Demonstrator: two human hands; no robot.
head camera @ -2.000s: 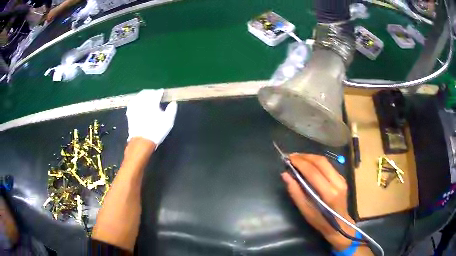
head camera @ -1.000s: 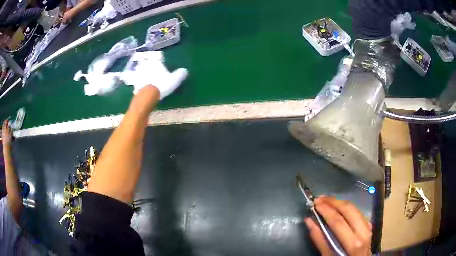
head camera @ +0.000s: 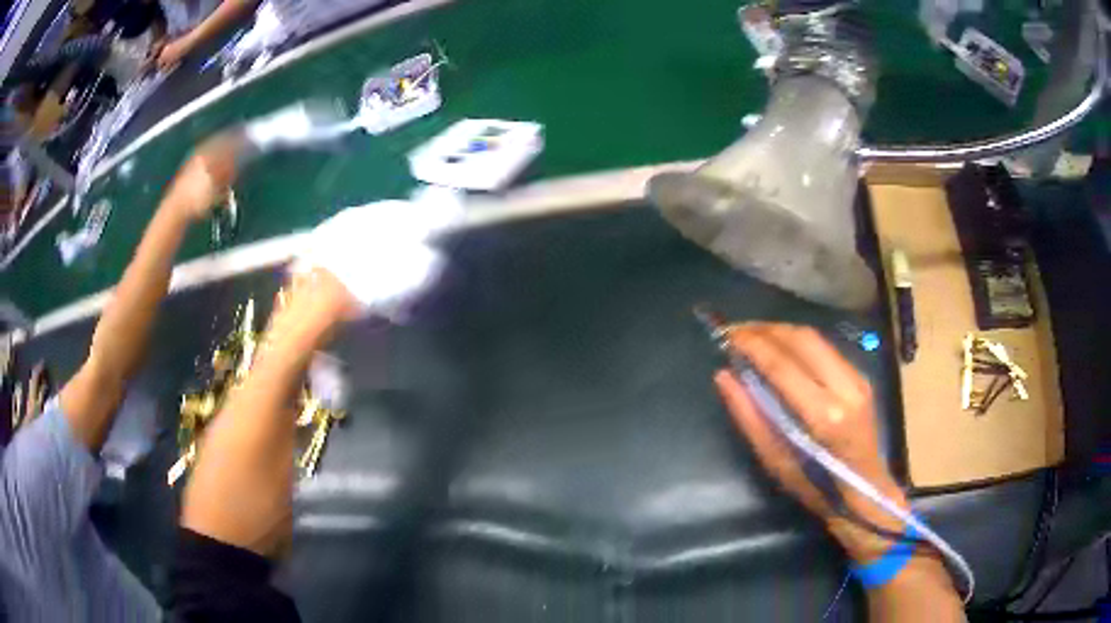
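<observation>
My left hand [head camera: 372, 258], in a white glove, is blurred near the belt's pale edge rail. Its fingers meet the near side of a white power strip housing [head camera: 478, 152], also blurred, and appear to hold it; the exact grip is hidden by blur. My bare right hand [head camera: 814, 408], with a blue wrist strap [head camera: 887, 561], holds the soldering iron [head camera: 758, 387] like a pen above the dark mat. Its tip points up and left, touching nothing. Brass contact strips [head camera: 219, 392] lie piled beyond and beside my left forearm.
The fume extractor hood [head camera: 780, 201] hangs above the mat. A cardboard tray [head camera: 932, 444] with a black stand and brass strips is at right. A small blue part [head camera: 869, 341] lies beside it. Other housings [head camera: 400, 93] sit on the green belt. Another person's arm [head camera: 134, 298] reaches over at left.
My left hand has drawn back from the belt toward the rail, and a housing now shows beside its fingers. The other person's arm has reached in further. The right hand keeps the iron.
</observation>
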